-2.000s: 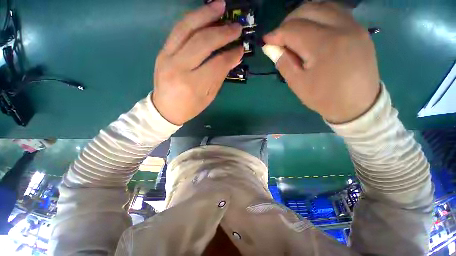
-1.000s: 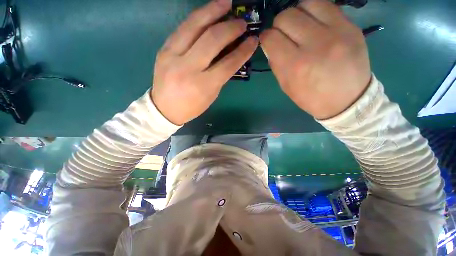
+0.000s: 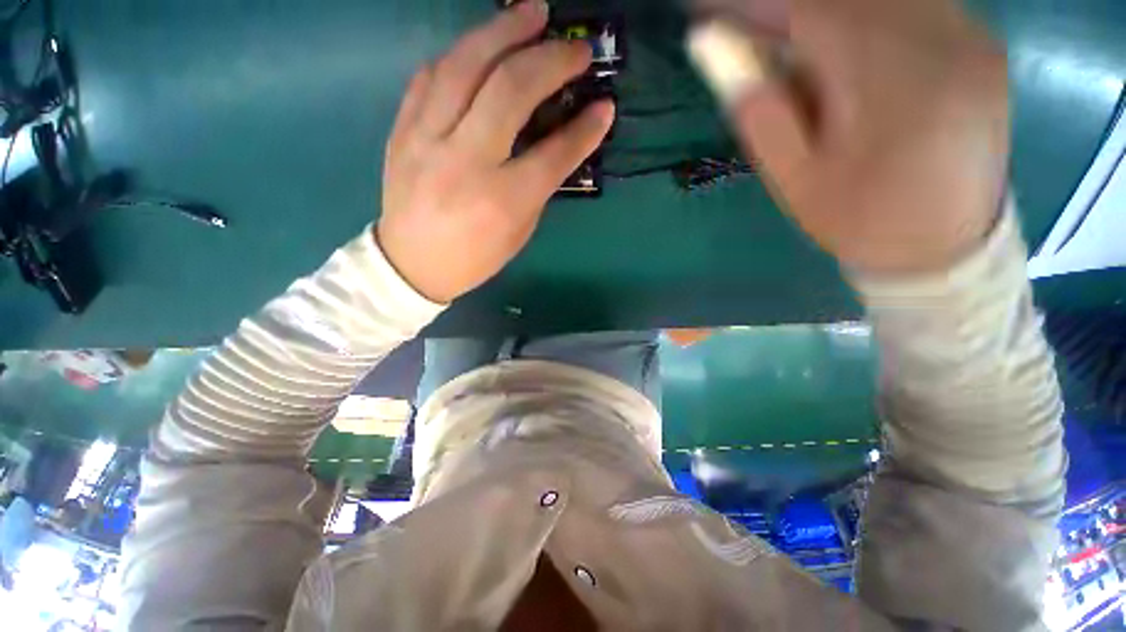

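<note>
Several open black adapter housings (image 3: 604,45) stand in a row at the top centre of the bench, with yellow, white and blue parts showing inside. My left hand (image 3: 475,161) lies over them with its fingers around the housings, hiding much of them. Thin black output cords (image 3: 648,114) run right from the housings to a bundled cord (image 3: 710,173). My right hand (image 3: 883,136) is to the right, raised and blurred, with a cream finger cot on the thumb; whether it holds anything cannot be seen.
Dark adapters with cords (image 3: 62,247) lie on the green bench top (image 3: 309,296) at the left, one cord tip pointing right. A white paper sheet (image 3: 1087,235) lies at the right edge. The bench's front edge runs before my body.
My right hand has moved right, away from the housings, uncovering the cords and the bundled cord. My left hand remains on the housings, its thumb slightly lower and farther left.
</note>
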